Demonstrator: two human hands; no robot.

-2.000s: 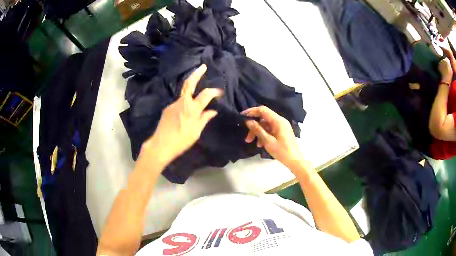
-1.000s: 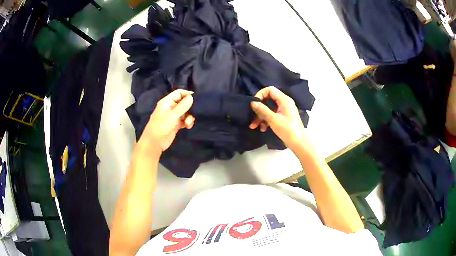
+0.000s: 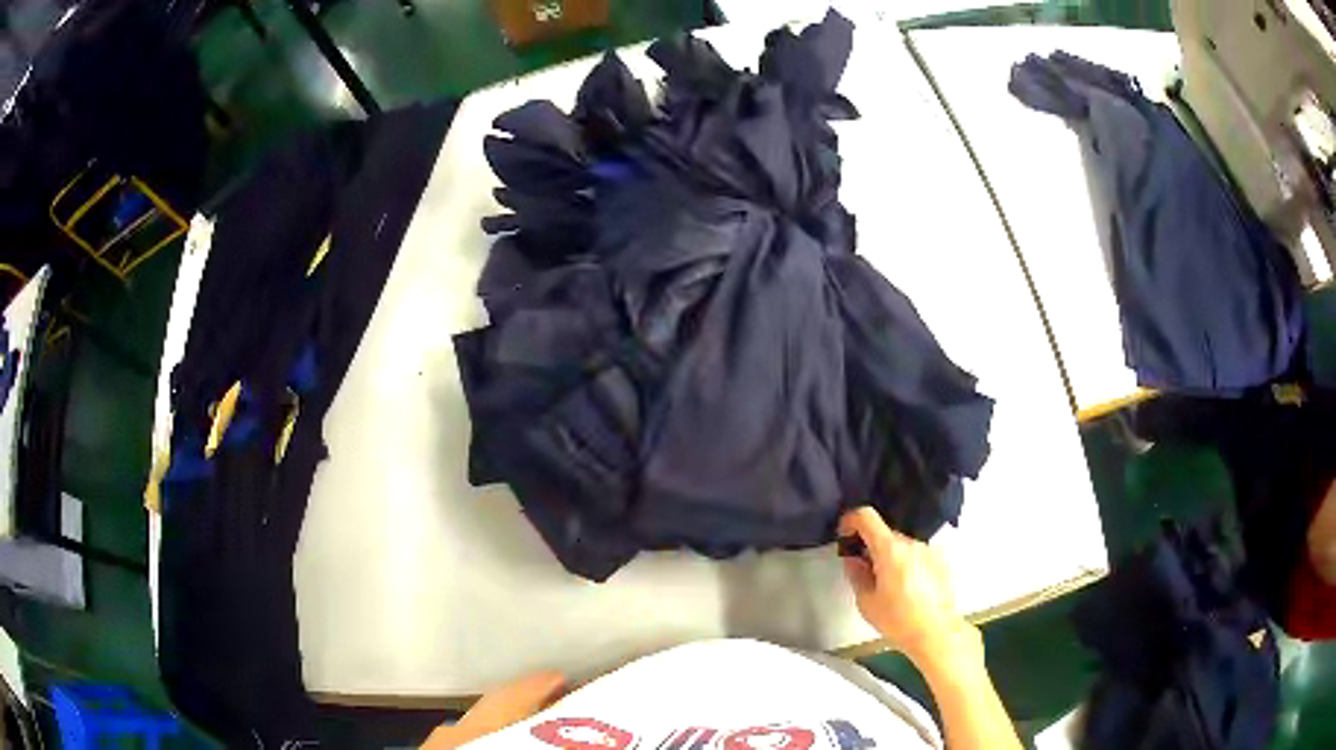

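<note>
A dark navy garment bundle (image 3: 733, 352) lies heaped on the white work table (image 3: 410, 586), gathered tight near its upper right, with layered edges fanned out at the top. My right hand (image 3: 901, 579) is at the bundle's lower right edge, thumb and fingers closed on the cloth edge. My left arm (image 3: 506, 706) shows only in part at the bottom edge, in front of my shirt; the left hand itself cannot be made out.
Long dark cloth pieces (image 3: 264, 440) hang along the left side. Another dark garment piece (image 3: 1187, 264) lies on the table at right. A dark bundle (image 3: 1187, 645) is low at right. A blue stool or bin (image 3: 110, 718) and a yellow trolley frame (image 3: 120, 220) are at left.
My left hand has let go of the cloth edge and dropped to the bottom of the view. My right hand has moved down along the edge, which now lies flat. The view has shifted.
</note>
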